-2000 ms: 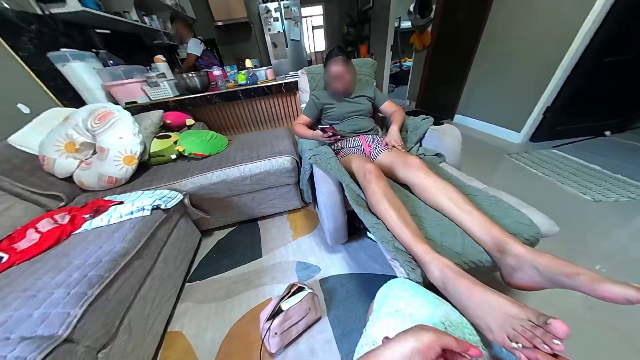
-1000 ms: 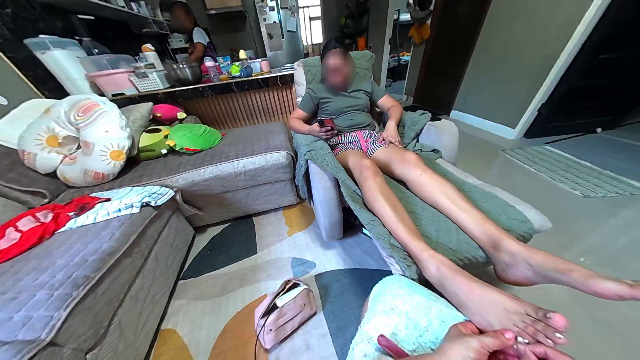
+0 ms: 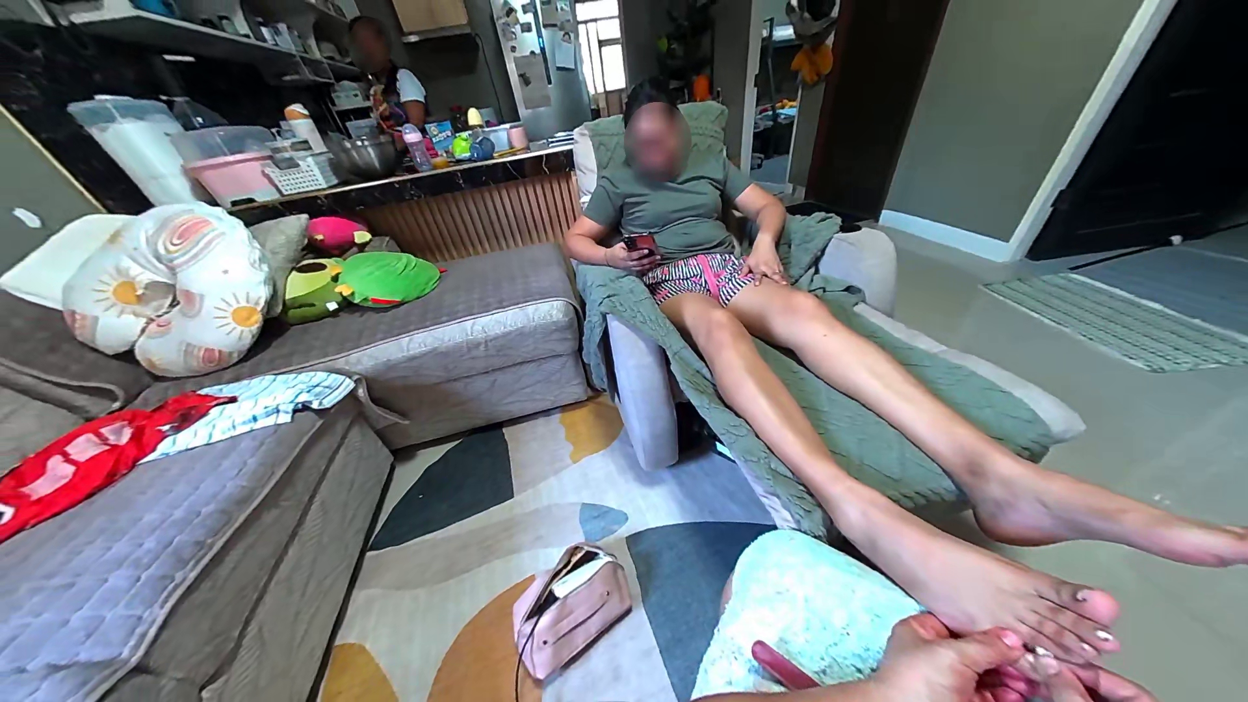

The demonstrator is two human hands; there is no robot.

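At the bottom right, my left hand (image 3: 931, 665) pinches the small toes of a seated person's bare foot (image 3: 985, 595). My right hand (image 3: 1097, 682) is close against the same toes, partly cut off by the lower edge; a small shiny thing shows by its fingertips, too unclear to name. A pale aqua towel (image 3: 809, 609) lies under the left hand and beside the foot. Over the towel, a dark pink rod-like handle (image 3: 780, 665) sticks out by my left forearm; whether it is held cannot be told.
The person reclines on a grey chair (image 3: 858, 268) with a green blanket, holding a phone (image 3: 641, 246). An open pink pouch (image 3: 573, 609) stands on the patterned rug (image 3: 448, 497). A grey sofa (image 3: 468, 292) runs along the left. Another person is behind the counter (image 3: 390, 185).
My right hand, at the frame's lower edge, shows more now beside the toes. The left hand has come in from lower down to hold them.
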